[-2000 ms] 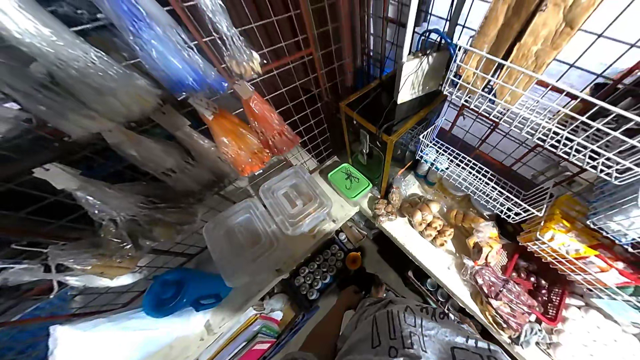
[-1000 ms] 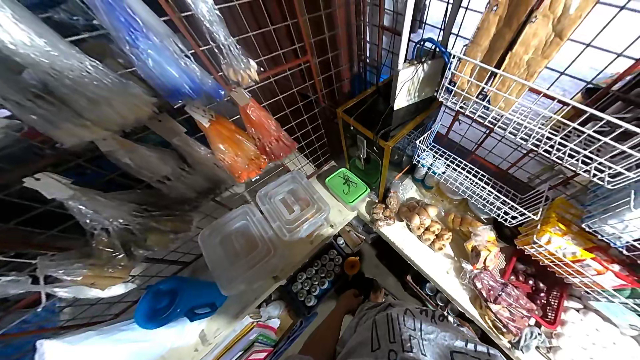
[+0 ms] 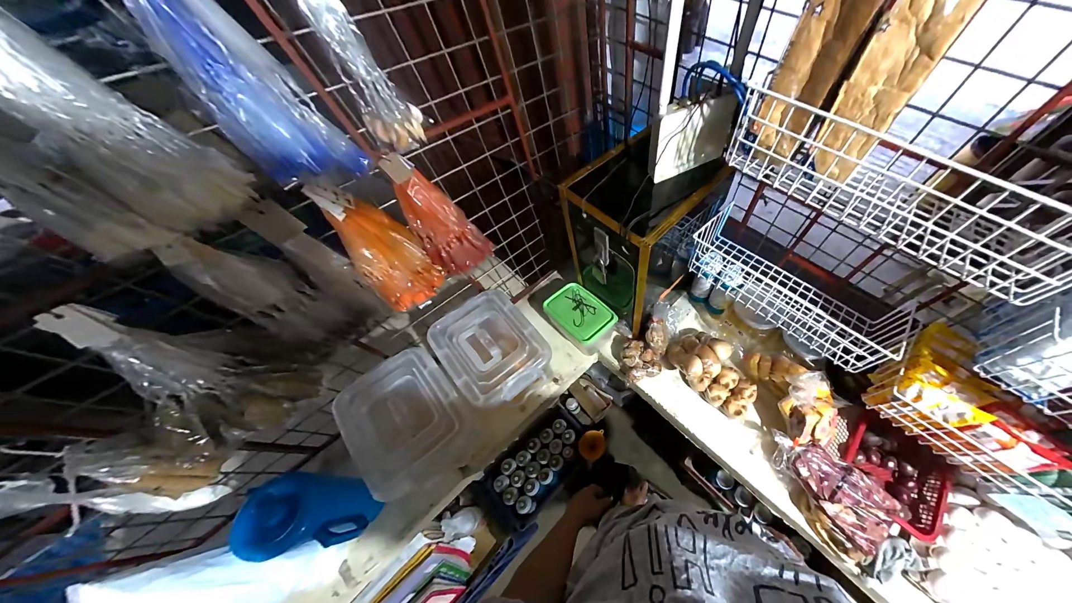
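Observation:
Low in the view my left hand (image 3: 589,505) reaches down in shadow, touching or near a dark object (image 3: 610,479); whether its fingers grip that is too dark to tell. Only a small part of my right hand (image 3: 636,493) shows beside the dark object, above the grey printed shirt. Left of my hands is a dark crate (image 3: 503,510) of upright bottles or cans with pale round tops. An orange round object (image 3: 591,445) lies just above my hands.
Lidded clear plastic containers (image 3: 490,347) and a green-lidded box (image 3: 579,312) stand on the left shelf, near a blue plastic jug (image 3: 297,515). Bagged goods (image 3: 709,368) and a red basket (image 3: 930,502) line the right shelf. Wire baskets (image 3: 804,306) and packets of plastic bags (image 3: 381,251) hang around.

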